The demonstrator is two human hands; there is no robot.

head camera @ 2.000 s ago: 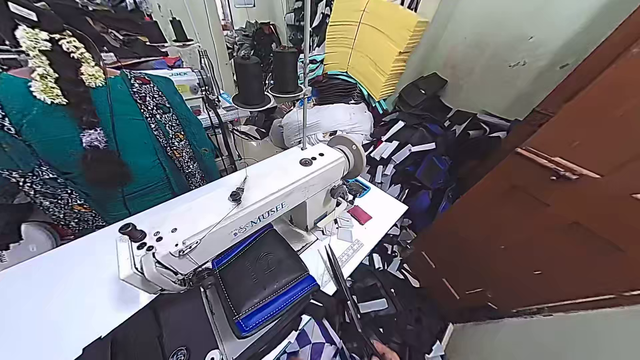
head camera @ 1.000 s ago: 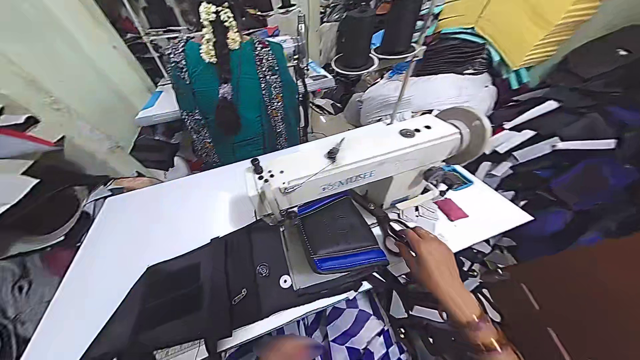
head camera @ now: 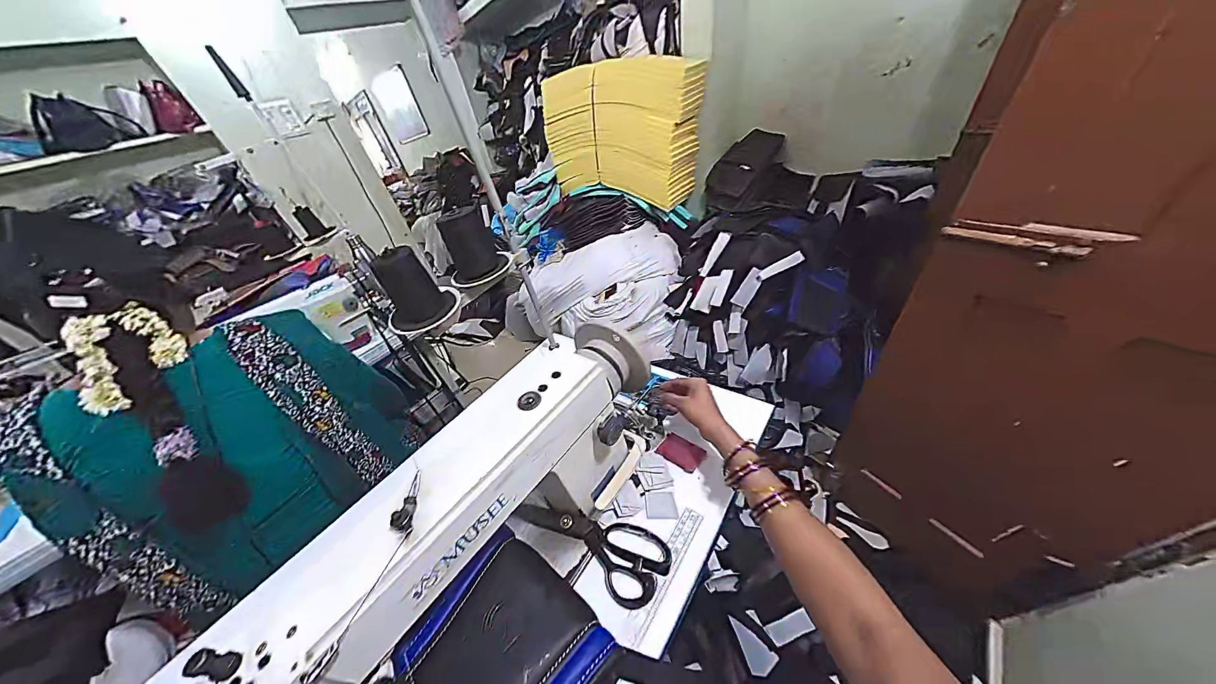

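Note:
My right hand (head camera: 692, 403), with bangles at the wrist, reaches to a small blue tray (head camera: 655, 383) by the handwheel end of the white sewing machine (head camera: 456, 484). Its fingertips are bent down at the tray; whether they hold anything is hidden. Black-handled scissors (head camera: 622, 560) lie on the white table, their blades partly under the machine arm. A black leather-like piece with blue edging (head camera: 513, 617) lies in front of the machine. A dark red piece (head camera: 681, 452) and grey squares (head camera: 659, 503) lie near my right wrist. My left hand is out of view.
A person in teal clothing (head camera: 275, 427) sits beyond the machine. Black thread cones (head camera: 410, 285) stand behind it. A stack of yellow sheets (head camera: 617, 123), white bundles (head camera: 608, 285) and heaped dark fabric scraps (head camera: 807, 304) lie farther back. A brown door (head camera: 1054, 332) is at right.
One second ago my right hand was at the scissors' handles; now it has let go of them and is at the blue tray. The view has swung to the right.

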